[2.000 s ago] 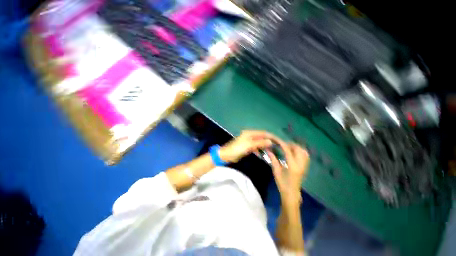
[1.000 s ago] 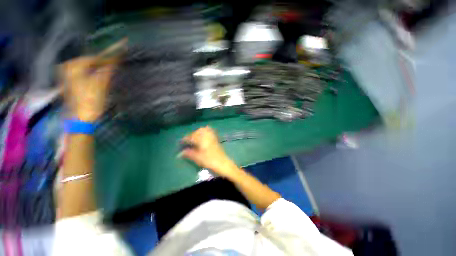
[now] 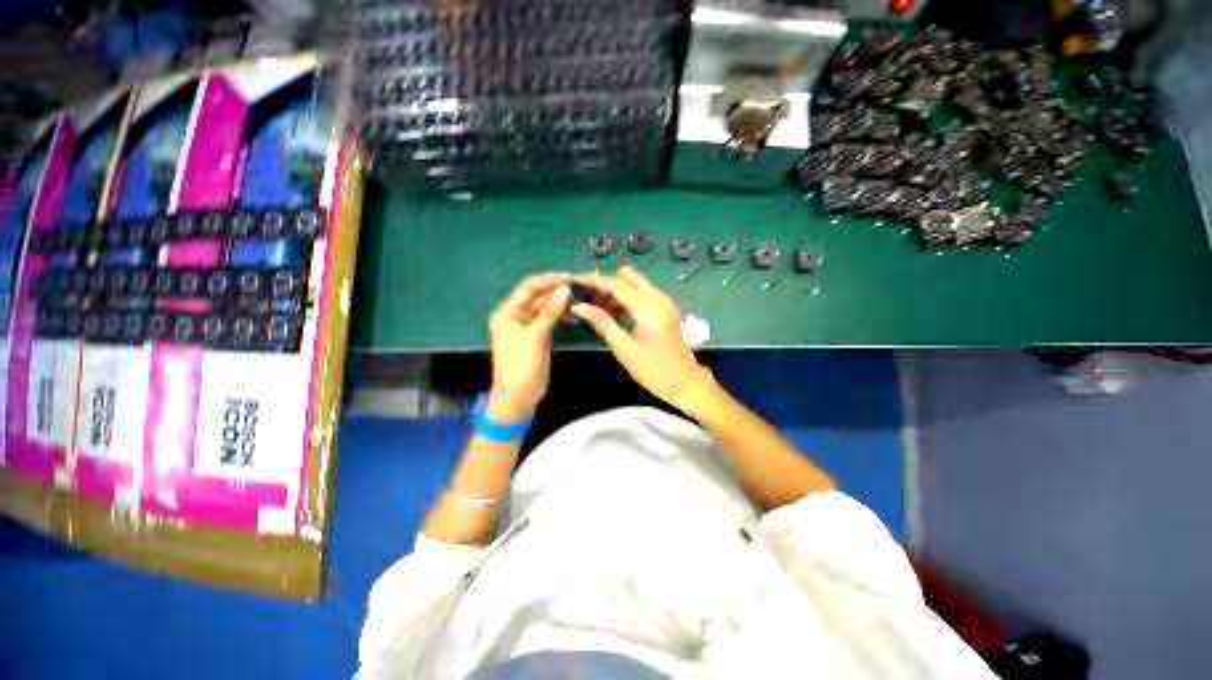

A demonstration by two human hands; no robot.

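My left hand (image 3: 526, 332), with a blue wristband, and my right hand (image 3: 643, 332) meet above the bench's front edge. Their fingertips hold a small dark part (image 3: 581, 294) between them; its details are too small to tell. Just beyond my hands, several round black parts (image 3: 723, 251) with short thin leads stand in a spaced row on the green mat (image 3: 532, 219). A small white pile (image 3: 695, 330) lies at the bench edge beside my right hand.
Stacked clear trays (image 3: 518, 100) stand behind the row, with a pale metal screw feeder (image 3: 744, 93) to their right. A heap of circuit boards (image 3: 944, 133) lies at back right. Black part strips (image 3: 173, 283) lie on printed cardboard (image 3: 259, 445) at left.
My left hand has come back from the trays at the left to meet my right hand at the bench edge. The view has turned and is sharper.
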